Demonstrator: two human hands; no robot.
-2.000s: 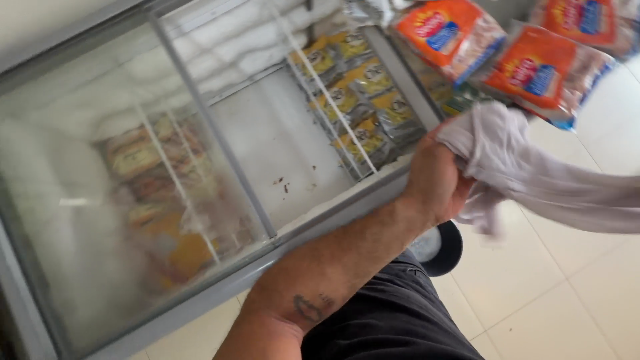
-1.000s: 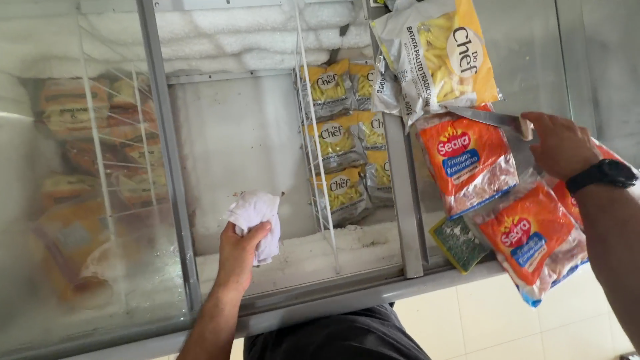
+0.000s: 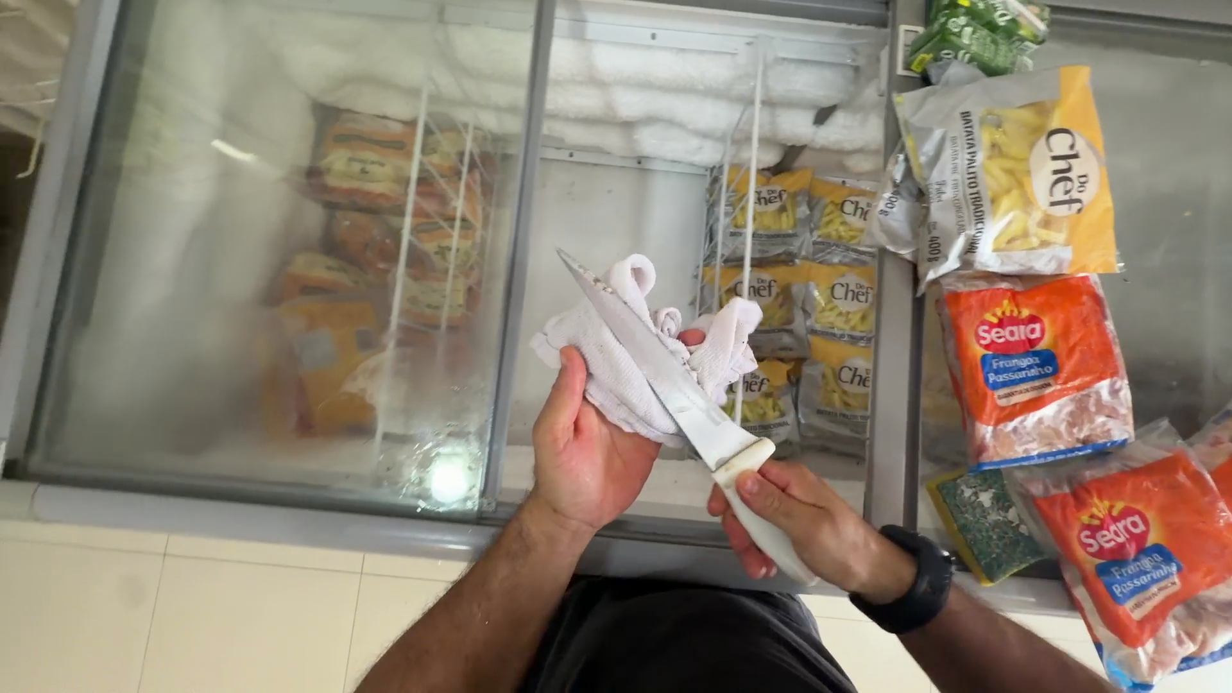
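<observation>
My left hand [image 3: 597, 452] holds a crumpled white cloth [image 3: 616, 385] over the open section of a chest freezer. My right hand [image 3: 799, 510] grips the white handle of a large kitchen knife [image 3: 654, 361]. The blade lies across the cloth, its tip toward the upper left, with small specks of residue along it. Beneath both hands is the freezer's white inner floor [image 3: 616, 212]. Bags of frozen fries [image 3: 842, 298] stand in rows behind a white wire divider [image 3: 750, 221] to the right.
Frost [image 3: 664, 91] coats the back wall. A glass lid [image 3: 241, 289] covers packaged meat [image 3: 366, 164] at left. On the right lid lie a fries bag [image 3: 1020, 183], orange chicken bags [image 3: 1039, 366], a green package [image 3: 977, 38] and a scouring sponge [image 3: 987, 525]. The freezer's front rim [image 3: 289, 520] runs below.
The knife, held over the bags at right a second ago, has moved left in my right hand and now lies against the cloth. My left hand's cloth is more spread out.
</observation>
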